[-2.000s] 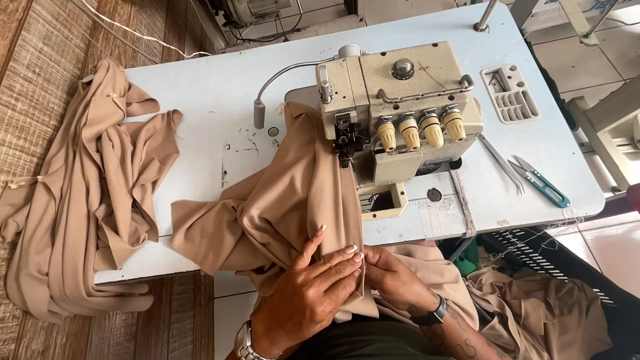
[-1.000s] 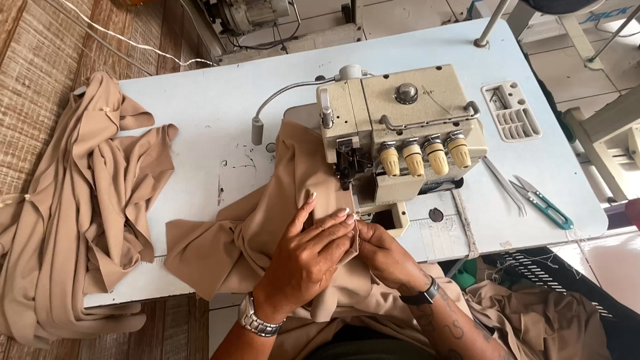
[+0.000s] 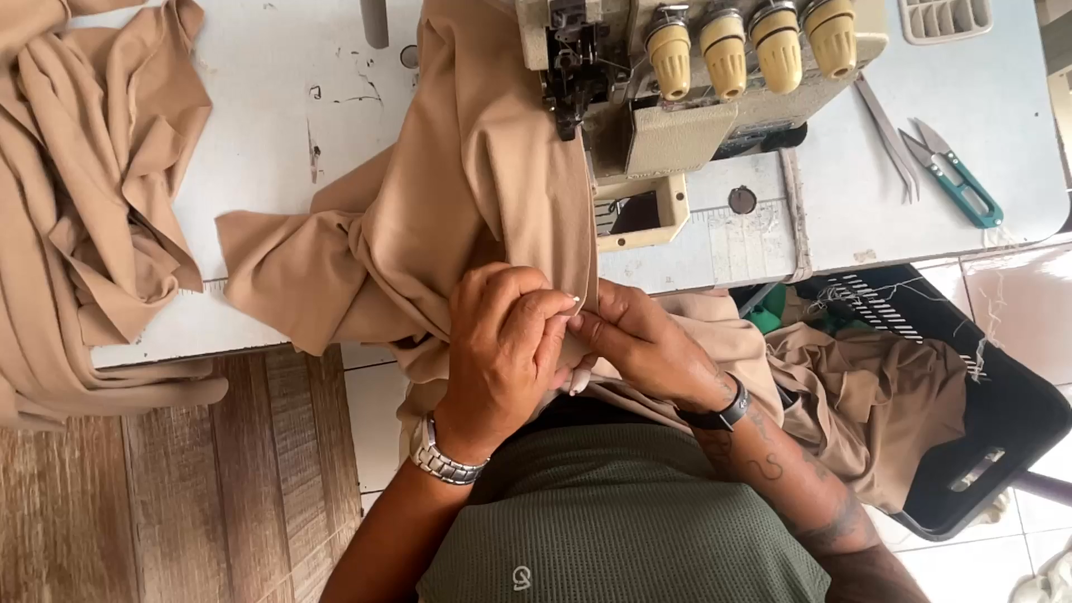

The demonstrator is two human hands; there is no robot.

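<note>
Tan fabric (image 3: 444, 184) lies over the table's front edge, its far part beside the needle area of an overlock sewing machine (image 3: 682, 138). My left hand (image 3: 507, 343) pinches the fabric's edge between thumb and forefinger, just in front of the machine. Touching it on the right, my right hand (image 3: 641, 339) grips the same edge, thumb on top. The edge runs from the two hands up to the presser foot area (image 3: 568, 117). Whether the foot is down cannot be told. Some fingers of both hands are hidden by cloth and by each other.
More tan fabric (image 3: 100, 176) is heaped at the left, hanging over the table (image 3: 260, 126). Tweezers (image 3: 889, 138) and green-handled thread snips (image 3: 955, 180) lie right of the machine. A black plastic basket (image 3: 997, 427) with tan cloth (image 3: 871, 402) stands below the table's right side.
The view has tilted down toward my lap. My left hand was laid flat with fingers stretched over the cloth; its fingers are now bent, pinching the edge beside my right hand.
</note>
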